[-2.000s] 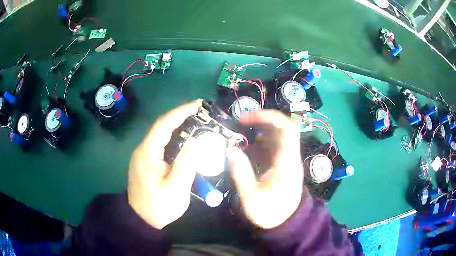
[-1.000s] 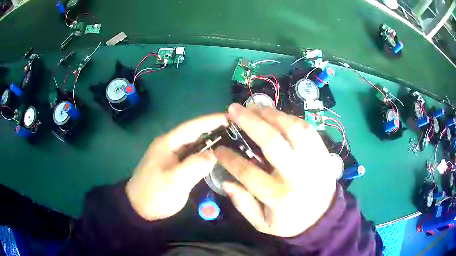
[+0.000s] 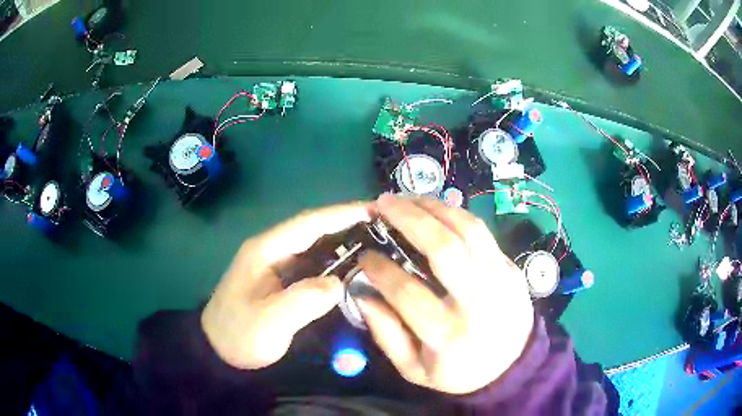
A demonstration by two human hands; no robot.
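A black speaker housing is held between my two hands at the lower centre, mostly covered by them. Its round silver-white speaker driver (image 3: 355,299) shows between my hands, with a blue battery (image 3: 348,362) below it, end towards me. A narrow board strip (image 3: 342,258) stands at the housing's left edge by my left thumb. My left hand (image 3: 272,284) grips the left side. My right hand (image 3: 451,296) covers the right side, its fingertips inside the housing by some silver parts and a red wire. What the fingertips touch is hidden.
Part-built units lie on the green work surface (image 3: 268,187): one left of centre (image 3: 187,154), several just beyond and right of my hands, more at both far sides. Behind runs the green conveyor belt (image 3: 366,36) with a unit (image 3: 621,53) and a pale flat piece (image 3: 187,68).
My right hand has moved from the housing's side to over it, fingers inside. The housing has turned and sits slightly lower. The unit on the belt has shifted slightly left.
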